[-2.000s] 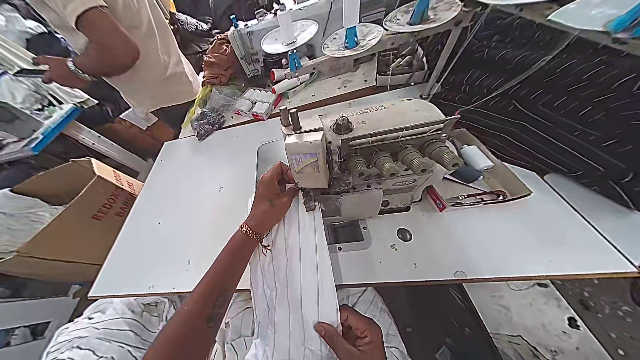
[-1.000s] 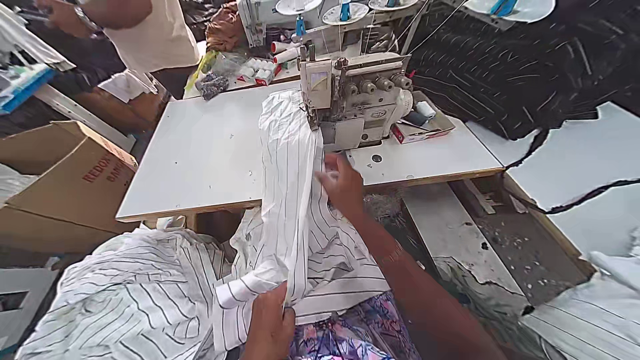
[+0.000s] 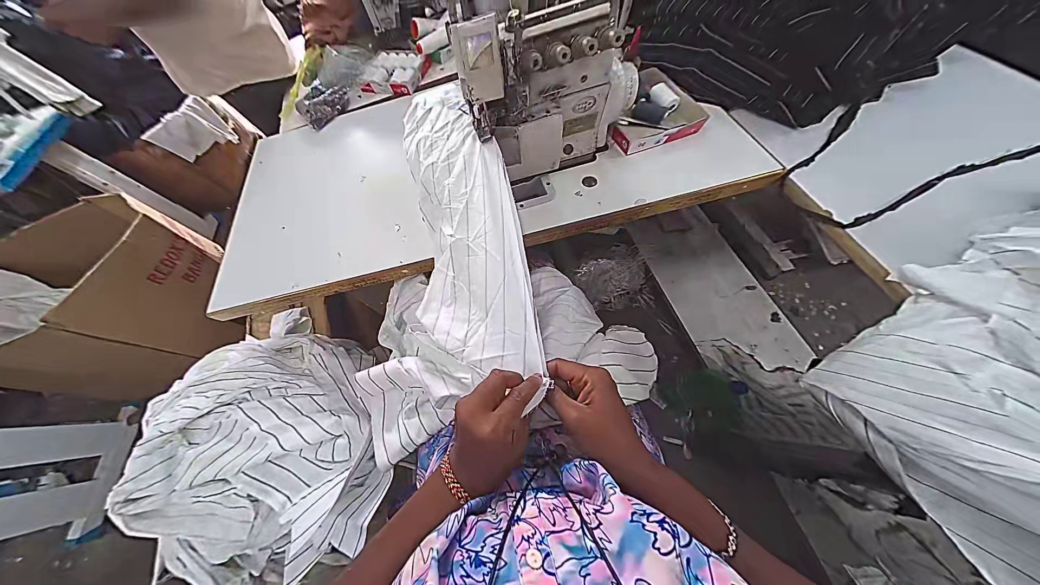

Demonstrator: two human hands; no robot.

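A white fabric piece with thin dark stripes point(image 3: 479, 252) runs from beneath the presser-foot area of an overlock sewing machine point(image 3: 561, 97) over the table's front edge to my lap. My left hand point(image 3: 491, 426) pinches its near edge between thumb and fingers. Close beside it on the right, my right hand point(image 3: 589, 410) grips the same edge, the fingertips of both hands almost touching. More of the striped cloth point(image 3: 244, 439) hangs in a heap at the left of my lap. What lies under my fingers is partly hidden.
The white sewing table point(image 3: 325, 219) has a wooden edge. A thread box point(image 3: 662, 122) sits right of the machine. An open cardboard box point(image 3: 122, 284) stands left, striped cloth point(image 3: 959, 357) lies right, and a person point(image 3: 219, 41) is at the upper left.
My right hand has left the cloth near the machine and come down beside my left hand at the near edge. The view has shifted since the first frame.
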